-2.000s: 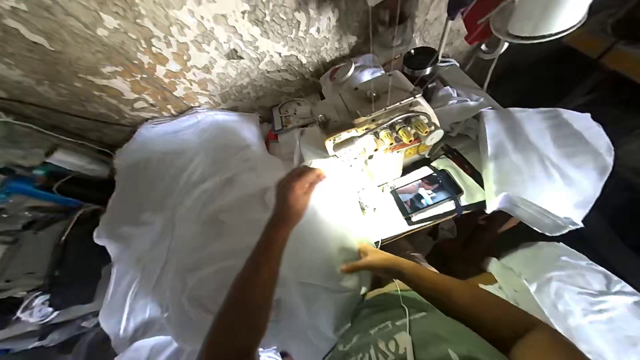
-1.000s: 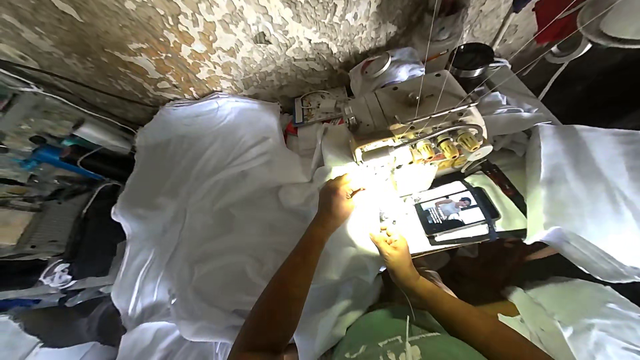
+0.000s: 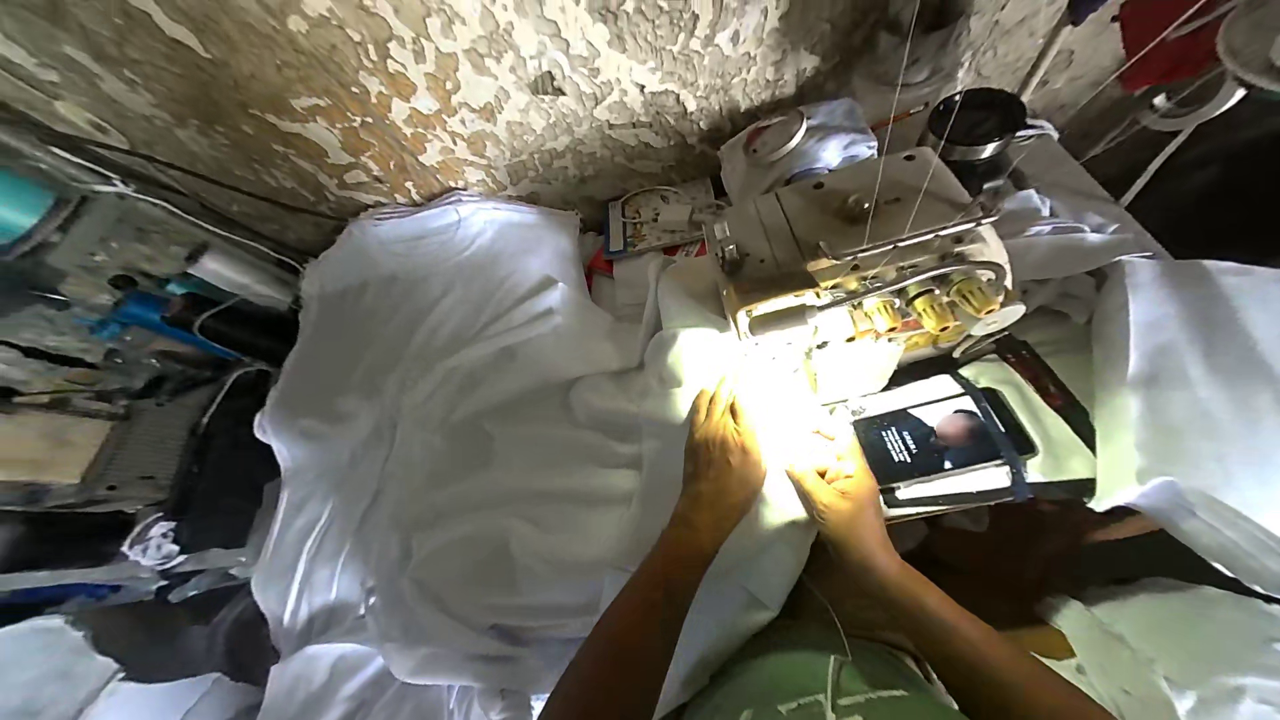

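Note:
Both hands are at the bright needle area of an overlock sewing machine [image 3: 850, 240], which has yellow tension dials. My left hand [image 3: 722, 450] lies palm down on white knit fabric [image 3: 480, 430], its fingertips near the glare below the machine head. Just right of it, my right hand [image 3: 835, 485] has its thumb and fingers at the edge of the same fabric, beside the lit machine plate. Glare hides the needle and the right fingertips. The fabric spreads in a broad pile to the left. A thin thread hangs below my right wrist.
A smartphone [image 3: 930, 440] with a lit screen lies right of my right hand. More white cloth [image 3: 1190, 380] hangs at the far right. A dark cup [image 3: 975, 125] stands behind the machine, near a peeling wall [image 3: 560, 90]. A blue tool [image 3: 150, 315] lies at left.
My left hand has come down from higher on the fabric to beside my right hand, near the machine. The picture on the phone screen has changed.

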